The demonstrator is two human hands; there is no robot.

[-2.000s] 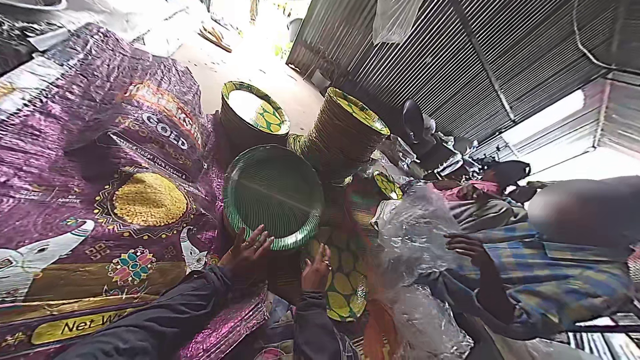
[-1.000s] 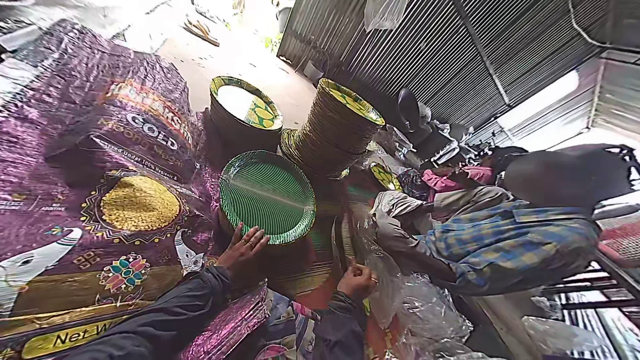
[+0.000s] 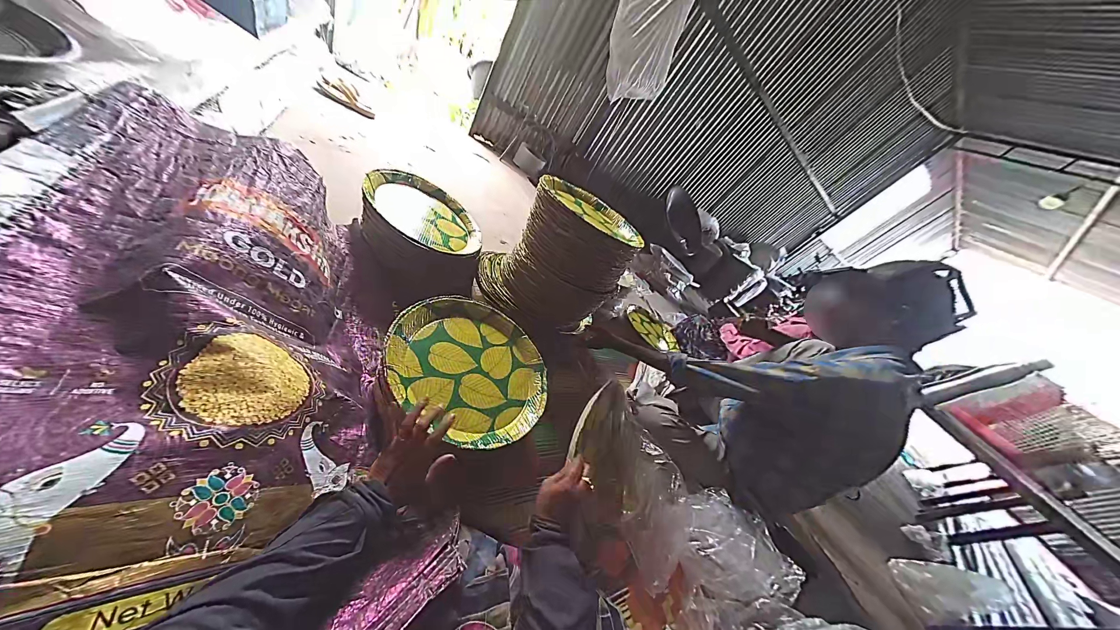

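My left hand rests with spread fingers on the near rim of a round plate with a yellow leaf pattern on green, the top one of a stack. To its right, my right hand grips the lower edge of another round plate, tilted nearly on edge. Behind them stand a stack of plates with a pale top and a taller stack of leaf-patterned plates.
Purple printed sacks fill the left side. Clear plastic wrapping lies at lower right. A person in a checked shirt sits at the right, an arm reaching toward the tall stack. Corrugated metal sheeting stands behind.
The near stack showed a plain green top before; a leaf-patterned plate now tops it. My right hand has a tilted plate. The other person's arm now extends toward the tall stack.
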